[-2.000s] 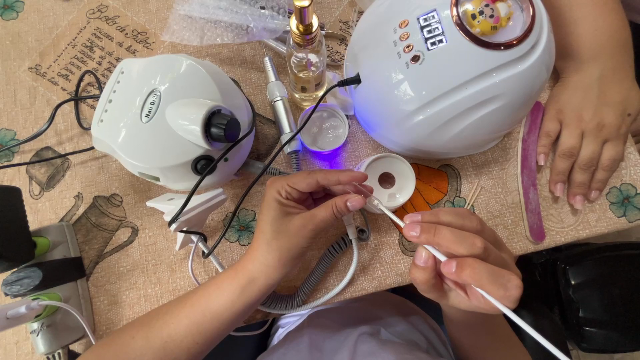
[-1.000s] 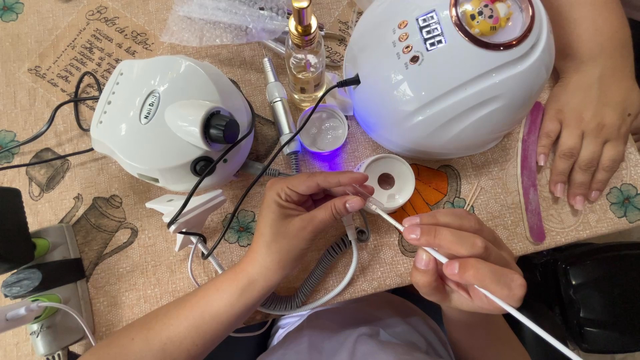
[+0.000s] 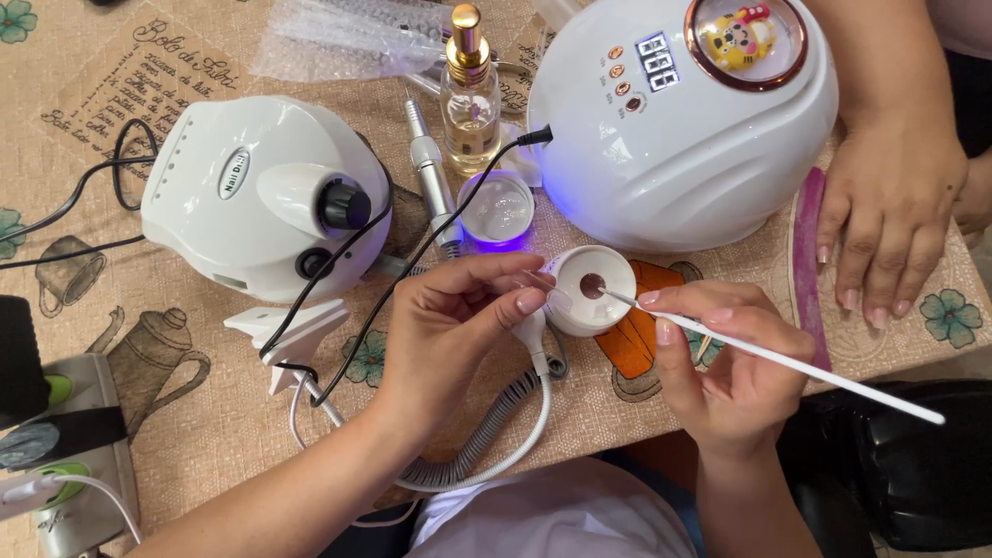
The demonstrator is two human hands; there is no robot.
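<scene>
Between the thumb and fingers of my left hand (image 3: pixel 465 318) is a small clear piece, like a transparent nail tip (image 3: pixel 552 293). My right hand (image 3: pixel 728 356) holds a thin white-handled brush (image 3: pixel 806 366) like a pen. The brush's tip is at the dark round opening of a small white jar (image 3: pixel 577 310), just right of the clear piece. Behind my left fingers stands an open jar of clear gel (image 3: pixel 497 208), with violet light at its lower edge. A nail drill handpiece (image 3: pixel 428 167) lies beside a glass bottle with a gold cap (image 3: pixel 470 108).
A white nail lamp (image 3: pixel 659 170) stands behind the jars, the white nail drill unit (image 3: pixel 263 194) at left. Another person's hand (image 3: pixel 891 217) rests by a purple nail file (image 3: pixel 810 271). Cables and a coiled cord (image 3: pixel 496 426) cross near my left arm. A power strip (image 3: pixel 85 465) sits lower left.
The brush tip has moved from the clear piece at my left fingertips to the opening of the white jar. My right hand has shifted slightly; my left hand has stayed nearly in place.
</scene>
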